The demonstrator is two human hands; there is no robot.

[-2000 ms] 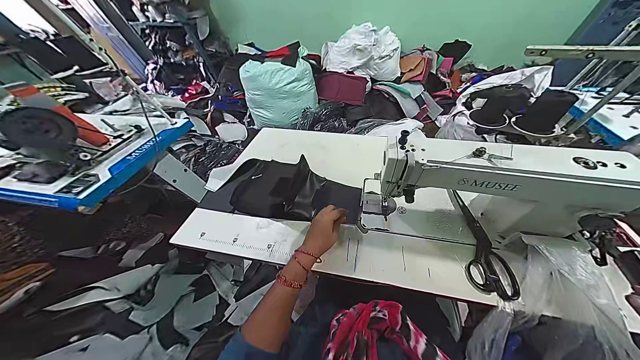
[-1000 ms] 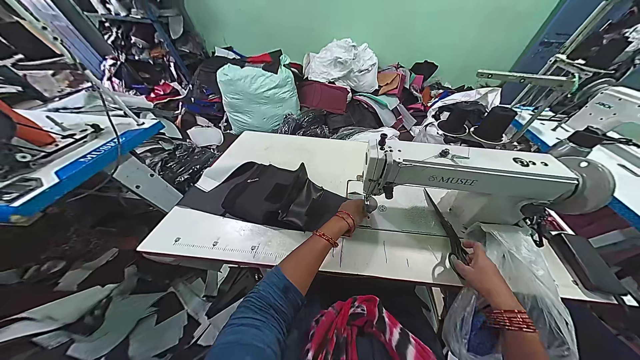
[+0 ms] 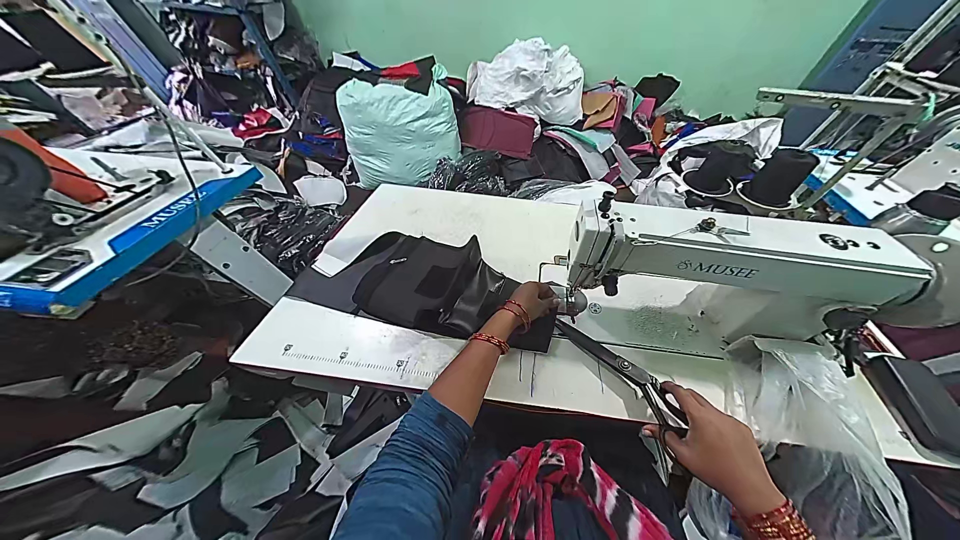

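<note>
Black fabric [image 3: 420,281] lies in layers on the white sewing table, its right end reaching the needle area of a Musee sewing machine [image 3: 720,259]. My left hand [image 3: 534,301] rests on that end beside the presser foot, its fingertips closed at the fabric edge; what they pinch is too small to tell. Large black-handled scissors [image 3: 626,367] are in my right hand [image 3: 709,435], with fingers in the handle loops. The blades point up and left, their tips near the fabric's right edge, just below my left fingertips.
A clear plastic bag [image 3: 802,405] hangs at the table's right front. Black thread cones [image 3: 780,176] stand behind the machine. Another machine table with a blue edge [image 3: 187,202] is at left. Fabric scraps [image 3: 225,457] cover the floor; a filled pale green sack [image 3: 401,127] stands behind.
My right hand came into view and took the scissors, which lay on the table at the right. It has brought their blades left to the fabric's edge. My left hand stays near the needle.
</note>
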